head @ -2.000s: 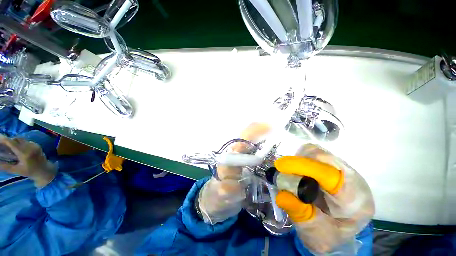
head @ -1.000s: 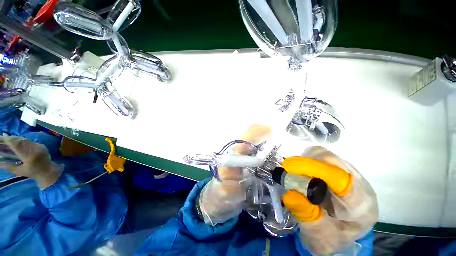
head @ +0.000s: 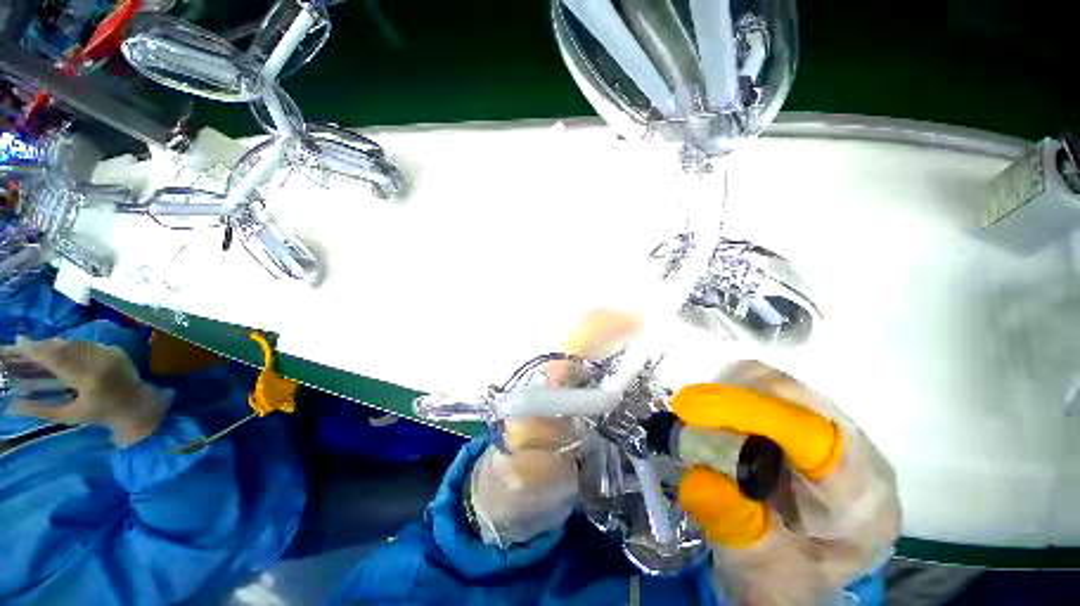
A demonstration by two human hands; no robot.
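Note:
A mirror-silver balloon-dog figurine point(head: 557, 403) is held over the near edge of the white bench point(head: 497, 260), its lobes pointing several ways. My left hand point(head: 527, 468), in a thin whitish glove, grips it around a segment, fingers partly hidden behind it. My right hand point(head: 805, 485), gloved with orange finger cots, holds a small cylinder point(head: 711, 450) with black ends between two covered fingertips. The cylinder's left end is close to the figurine's middle; I cannot tell if they touch. Shiny lobes extend beyond my hands onto the bench and up to the far edge.
Another silver figurine point(head: 267, 178) is at the left. A pale labelled box-like dispenser point(head: 1024, 201) stands at far right. An orange clip point(head: 272, 385) hangs at the near edge. At left, a person's gloved hand point(head: 101, 385) holds something shiny. A dark green belt point(head: 474, 59) runs beyond.
My right hand and the cylinder have moved slightly right and down. The held figurine has tilted a little, its left lobe now lower. The neighbour's hand has shifted slightly right.

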